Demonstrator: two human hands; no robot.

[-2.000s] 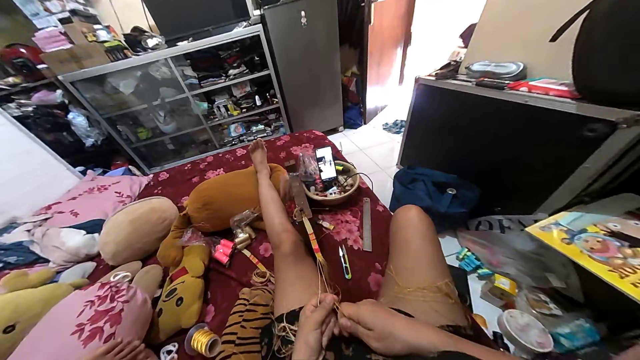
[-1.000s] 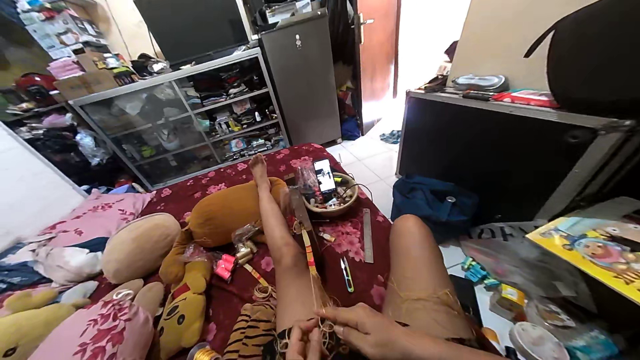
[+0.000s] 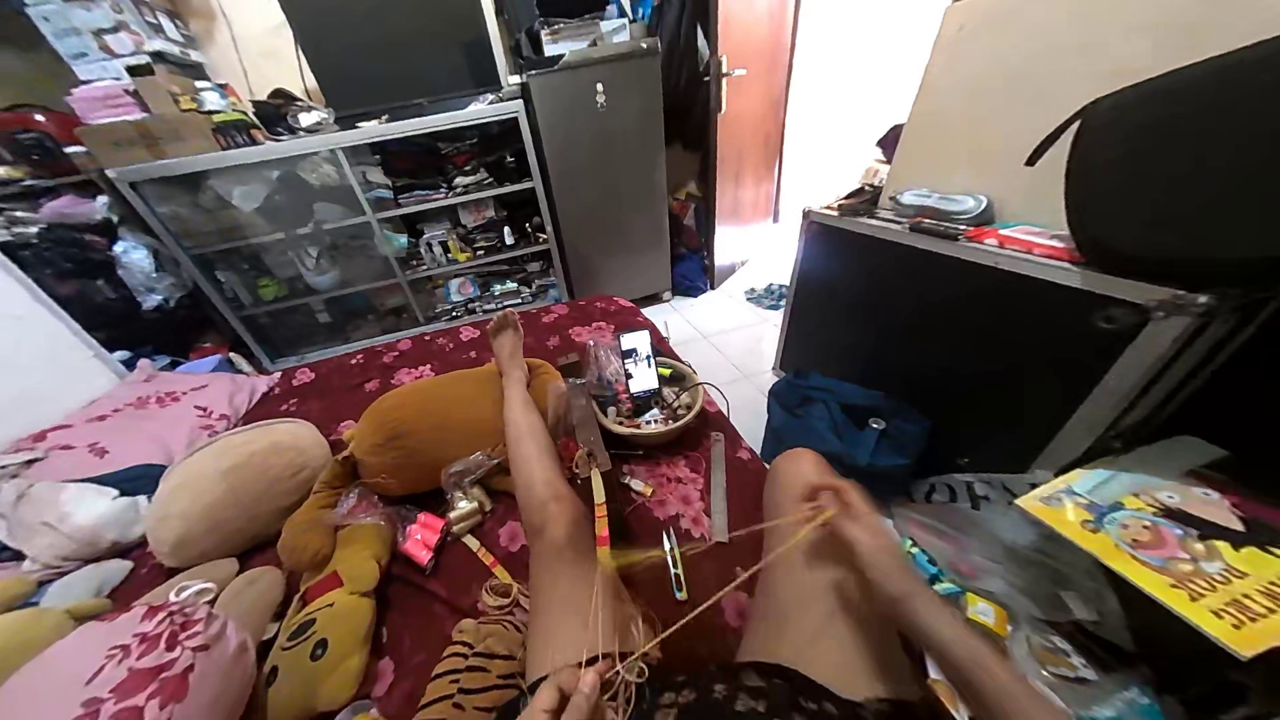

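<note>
My left hand (image 3: 568, 692), low in the middle, pinches thin tan cords near a loose bundle of cord (image 3: 628, 672). Out over the right knee, my right hand (image 3: 832, 510) is slightly blurred and grips yellowish strands (image 3: 735, 585) that stretch taut between the hands. A woven band (image 3: 600, 505) in red, yellow and orange runs from a wooden piece (image 3: 588, 425) beside the left shin down to the cords. Small thread snips (image 3: 675, 565) and a metal ruler (image 3: 718, 488) lie on the flowered bedspread between the legs.
A basket (image 3: 650, 432) of small items holds a propped phone (image 3: 638, 362). Left of the legs are red thread spools (image 3: 422, 538), a coiled cord (image 3: 503, 595), a yellow plush toy (image 3: 325, 640) and pillows. At right are a blue bag (image 3: 840, 420), plastic bags and a yellow book (image 3: 1150, 560).
My right hand has moved away from my left hand, out to the right over the knee, drawing strands with it. The hands were close together before.
</note>
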